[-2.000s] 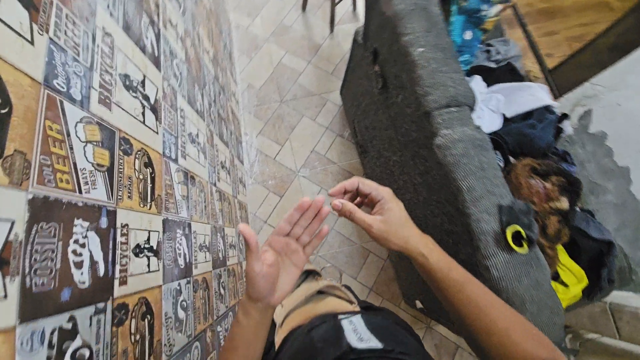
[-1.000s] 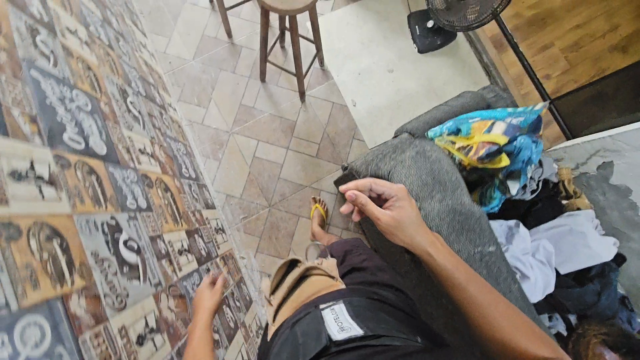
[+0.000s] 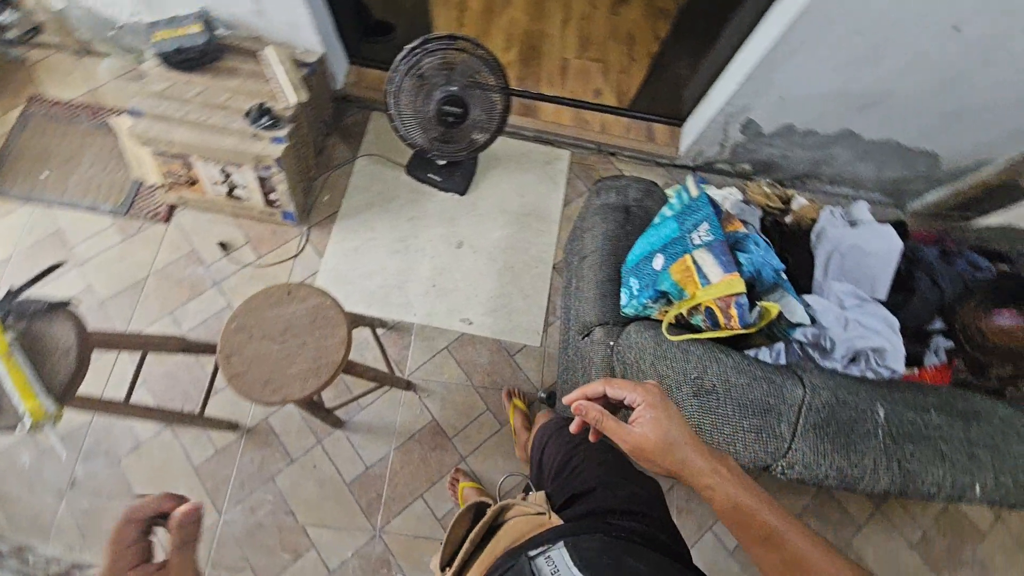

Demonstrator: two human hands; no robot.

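My right hand hangs in front of the grey sofa's back, fingers loosely curled with gaps between them and nothing held. At the lower left, my left hand is blurred, its fingers bent over the tiled floor, with no object visible in it. A tan pouch with a metal ring sits at my waist, between the hands. On the sofa, beyond my right hand, lie a blue patterned bag with yellow handles and a heap of clothes.
A round wooden stool stands left of centre, another stool at the left edge with a yellow item on it. A black fan stands on a pale floor slab. Behind are a cardboard box and a doorway.
The view has swung from the patterned wall toward the stools, fan and doorway. My hands were close together two seconds ago and are now far apart.
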